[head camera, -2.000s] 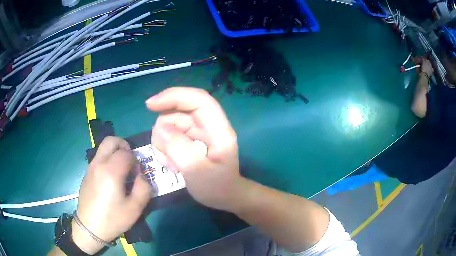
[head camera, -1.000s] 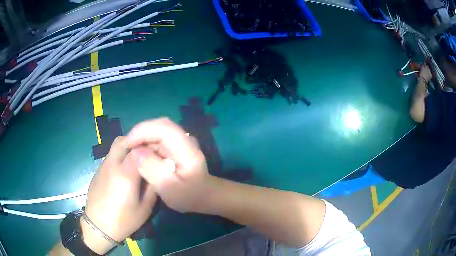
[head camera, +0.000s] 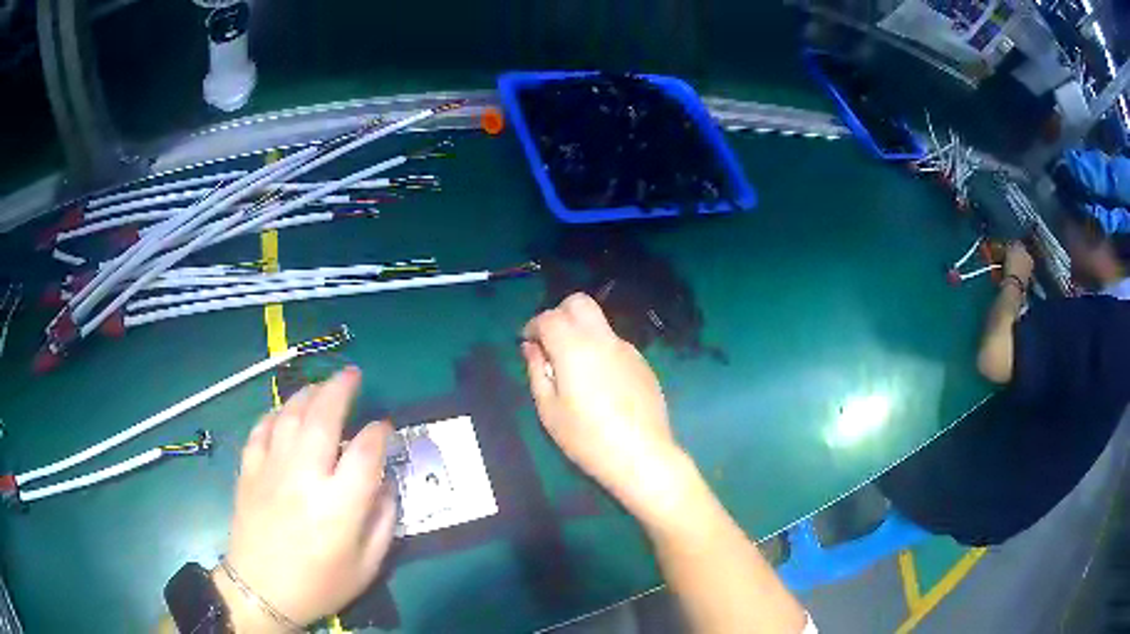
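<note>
A white two-legged cable (head camera: 161, 431) lies at the left, its legs joined at a red connector (head camera: 10, 487), with coloured core wires at the free ends. My left hand (head camera: 316, 495) is over the left edge of the white instruction card (head camera: 449, 476), fingers apart; no held thing shows, and the cable lies beyond the fingertips. My right hand (head camera: 597, 390) is at the near-left edge of the loose black pieces (head camera: 644, 291), thumb and index finger close together. A tiny dark bit shows at its fingertips, but whether it is held is unclear.
A blue parts tray (head camera: 737, 186) full of black pieces stands at the rear. Bundles of white cables (head camera: 236, 235) lie at the left rear. An orange disc (head camera: 493, 120) and a white fan (head camera: 228, 74) are at the rear. Another person (head camera: 1029, 396) sits at the right.
My hands have parted; the right moved away towards the black pieces. The two-legged cable now lies left of my left hand with its wire ends in view. The camera view has tilted up.
</note>
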